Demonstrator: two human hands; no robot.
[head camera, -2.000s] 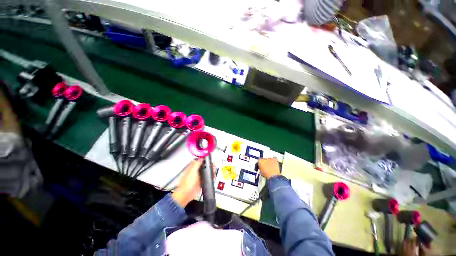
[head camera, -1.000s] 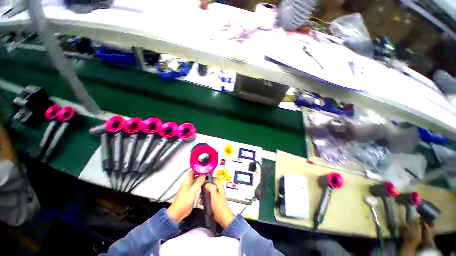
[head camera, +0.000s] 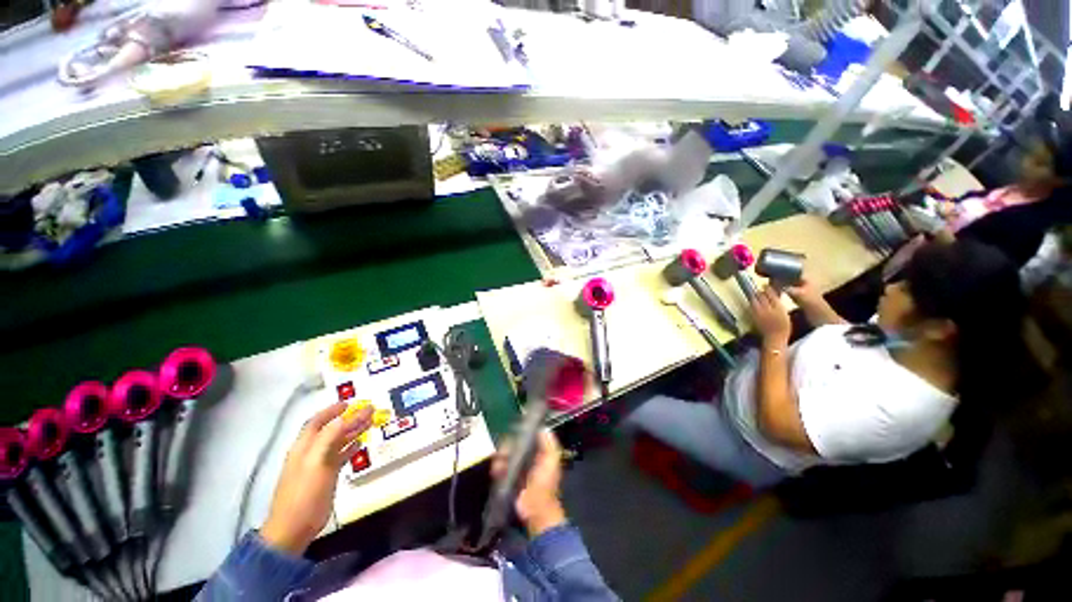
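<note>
My right hand (head camera: 538, 480) holds a hair dryer (head camera: 517, 453) by its dark grey handle, right of the tester; its pink-ringed head is blurred and points up and right. My left hand (head camera: 312, 468) is at the tester's left side, fingers spread at the lower yellow spot and holding nothing. The white tester (head camera: 406, 441) has two displays with lit pale screens, yellow spots and red buttons. A dark cord (head camera: 463, 374) lies bundled at its right edge. Several hair dryers (head camera: 138, 453) lie in a row at the left, pink rings upward.
One hair dryer (head camera: 600, 329) lies on the tan sheet (head camera: 652, 347). Further right, a seated person (head camera: 823, 376) in a white top handles a dryer. A parts tray (head camera: 529, 223) with plastic bags lies behind. The long white shelf (head camera: 470, 108) crosses above the green belt (head camera: 270, 276).
The view has turned right. My left hand has let go of the dryer and moved to the tester. My right hand has carried the dryer to the tester's right, its head now tilted right.
</note>
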